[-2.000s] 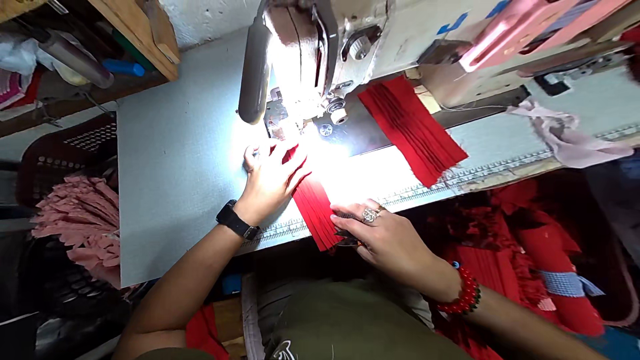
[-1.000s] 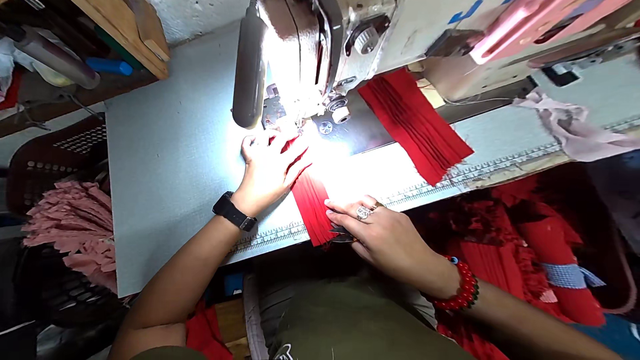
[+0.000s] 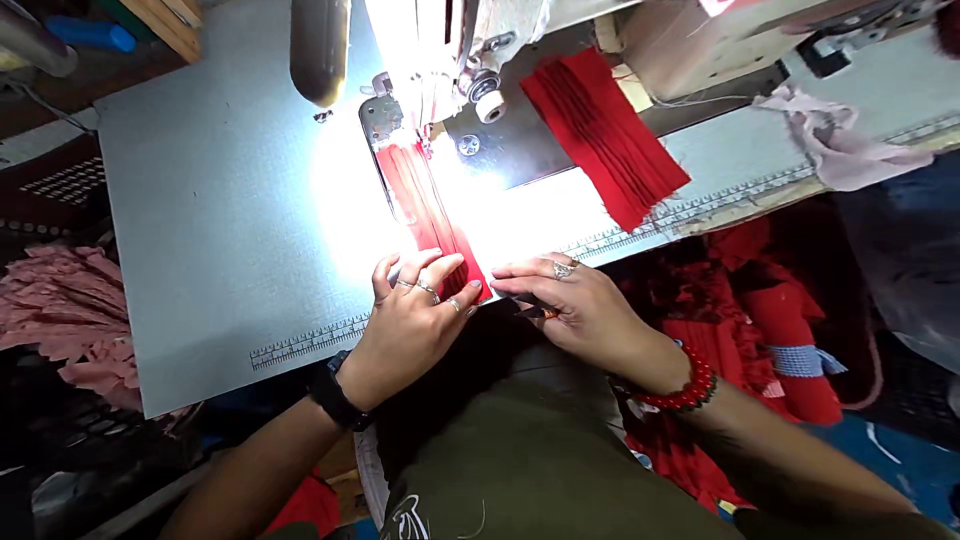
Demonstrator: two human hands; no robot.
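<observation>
A strip of pleated red fabric (image 3: 439, 214) runs from under the needle area of a sewing machine (image 3: 427, 82) down to the table's front edge. My left hand (image 3: 416, 315), with rings and a dark wristwatch, rests its fingers on the strip's near end. Beside that end is my right hand (image 3: 574, 300), its index finger close to the strip's corner; a small dark pointed tool (image 3: 534, 309), perhaps thread snips, is held in it. A second pleated red piece (image 3: 604, 139) lies on the machine bed to the right. Glare hides detail around the needle.
A printed measuring tape (image 3: 311, 341) runs along the front edge of the table (image 3: 202, 225). Pale pink cloth (image 3: 844, 142) lies at the right. Pink ruffled fabric (image 3: 71, 315) fills a basket at the left. Red fabric bundles (image 3: 787, 352) sit below the table at the right.
My left hand has moved back from beside the needle to the strip's near end, uncovering the upper part of the strip. My right hand stays near that end. The view has moved closer.
</observation>
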